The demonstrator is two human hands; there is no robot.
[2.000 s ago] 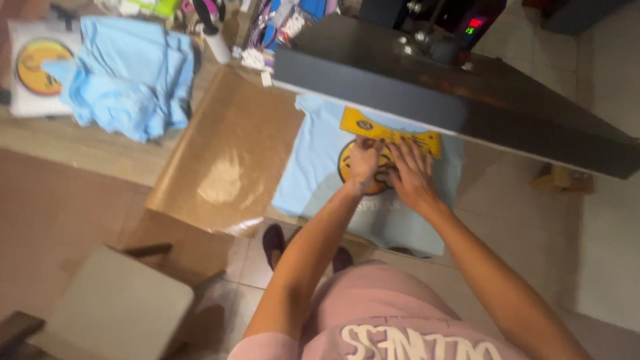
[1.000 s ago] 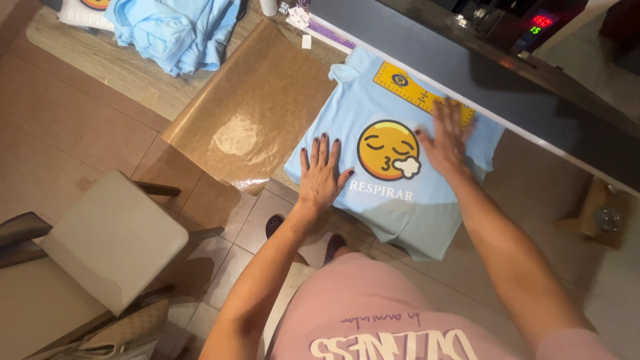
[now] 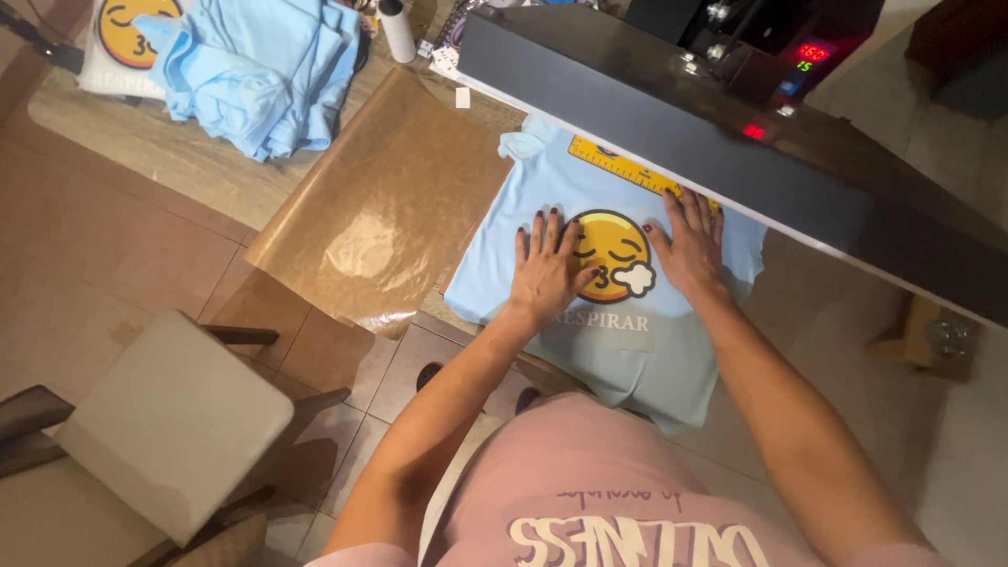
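A light blue T-shirt (image 3: 496,244) lies spread under the raised platen of a heat press (image 3: 677,118). On it rests a clear transfer sheet with a yellow blowing-face emoji (image 3: 610,236) and white lettering below. My left hand (image 3: 545,276) lies flat, fingers spread, over the left edge of the emoji. Right of the emoji, my right hand (image 3: 693,248) is spread on the shirt, its fingertips at a yellow ruler (image 3: 618,167) above the print. The platen hides part of the ruler and the shirt's upper side.
Brown coated paper (image 3: 394,197) hangs over the table edge left of the shirt. Beyond it are a crumpled blue garment (image 3: 252,71), a white item with a similar emoji (image 3: 130,39) and a white bottle (image 3: 397,31). A chair (image 3: 177,425) stands at lower left.
Both hands were together on the print two seconds ago, then apart. Since one second ago, my left hand has moved onto the emoji's left edge; my right hand remains by the ruler.
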